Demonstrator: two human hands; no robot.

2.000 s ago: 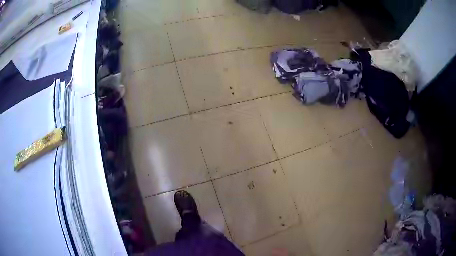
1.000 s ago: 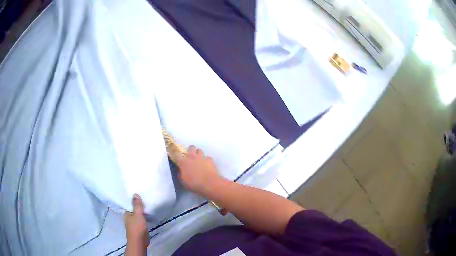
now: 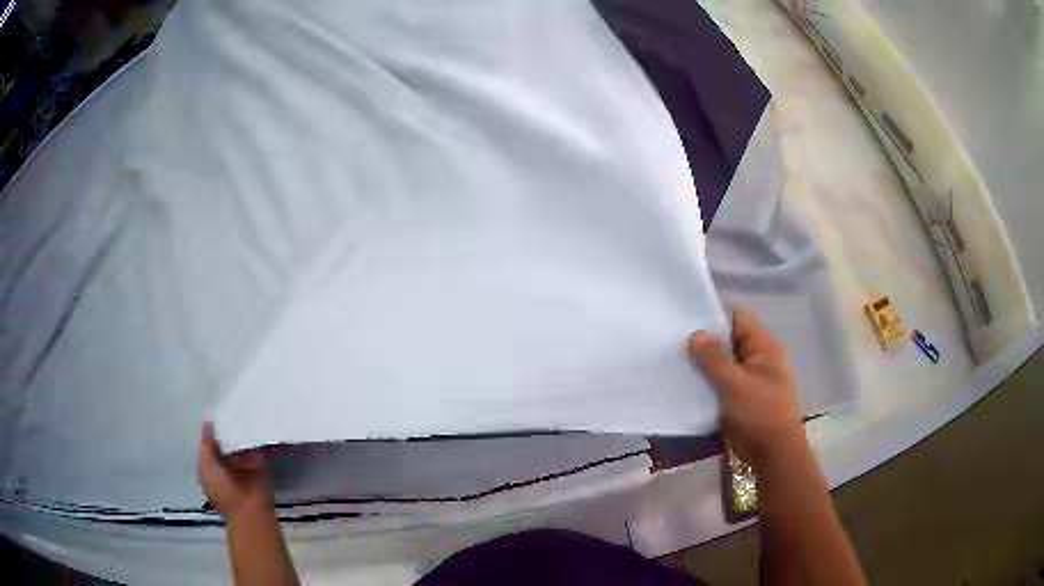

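The pale grey-white fabric ply (image 3: 481, 309) spreads over the table, its near edge lifted between my hands. My left hand (image 3: 238, 475) grips the near edge at the left. My right hand (image 3: 750, 383) pinches the near right corner, thumb on top. Below the raised edge, the fabric lay (image 3: 458, 475) shows as pale layers with dark lines. A gold weight bar (image 3: 741, 486) is under my right wrist at the table's near side, partly hidden. Dark purple-black fabric (image 3: 710, 103) shows beyond the ply's right edge.
A grey fabric piece (image 3: 790, 309) lies to the right. A small yellow-orange box (image 3: 884, 323) and a small blue item (image 3: 926, 346) lie near the table's right end. A long pale rail with dark slots (image 3: 933, 195) crosses that end. Tiled floor (image 3: 973, 481) shows at lower right.
My right hand has left the gold bar and now holds the ply's right corner. The bar has moved to the near right. The ply has been drawn right, covering more of the dark fabric.
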